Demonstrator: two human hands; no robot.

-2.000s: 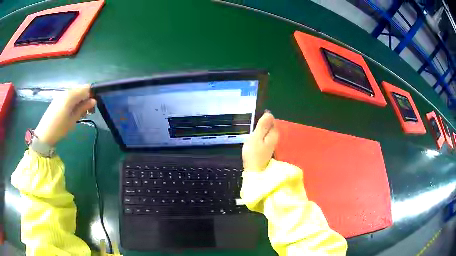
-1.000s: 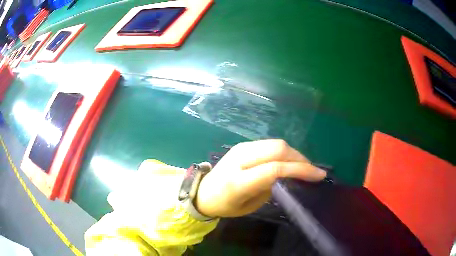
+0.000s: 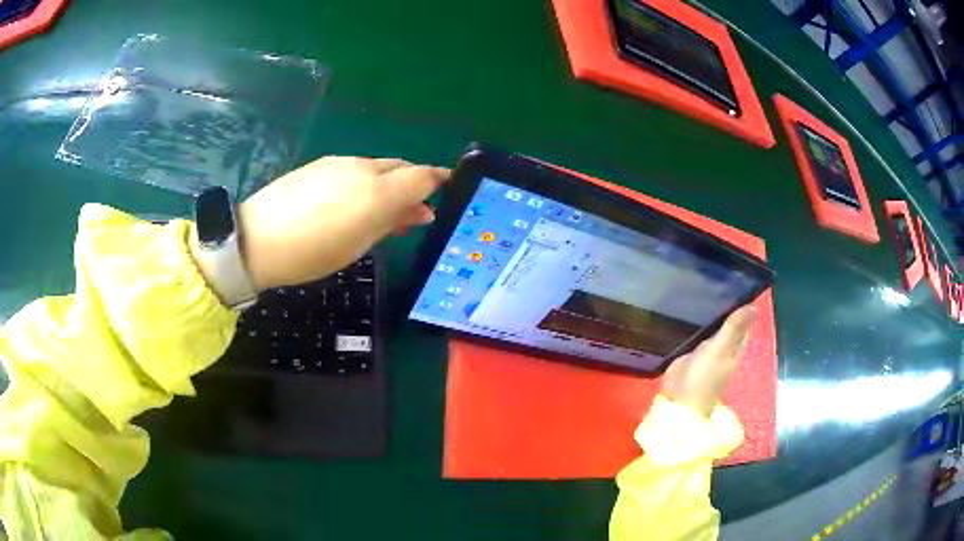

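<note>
A black-framed tablet [image 3: 592, 277] with a lit blue desktop and a white window is held tilted over the orange-red foam pad [image 3: 539, 423]. My left hand [image 3: 328, 217], with a wristband, holds the tablet's upper left corner. My right hand [image 3: 710, 361] holds its lower right edge. The black keyboard [image 3: 307, 407] lies on the bench at the left, partly hidden by my left forearm and sleeve. The tablet is apart from the keyboard.
Clear plastic film [image 3: 196, 116] lies on the green bench [image 3: 423, 79] behind the keyboard. A tablet on a foam pad [image 3: 677, 53] lies at the back, with several more in a row to the right. Part of another pad [image 3: 32, 23] shows at top left.
The tablet was upright behind the keyboard, then turned with its dark back showing. Now its lit screen faces me over the foam pad at the right. The view has swung left, then back right.
</note>
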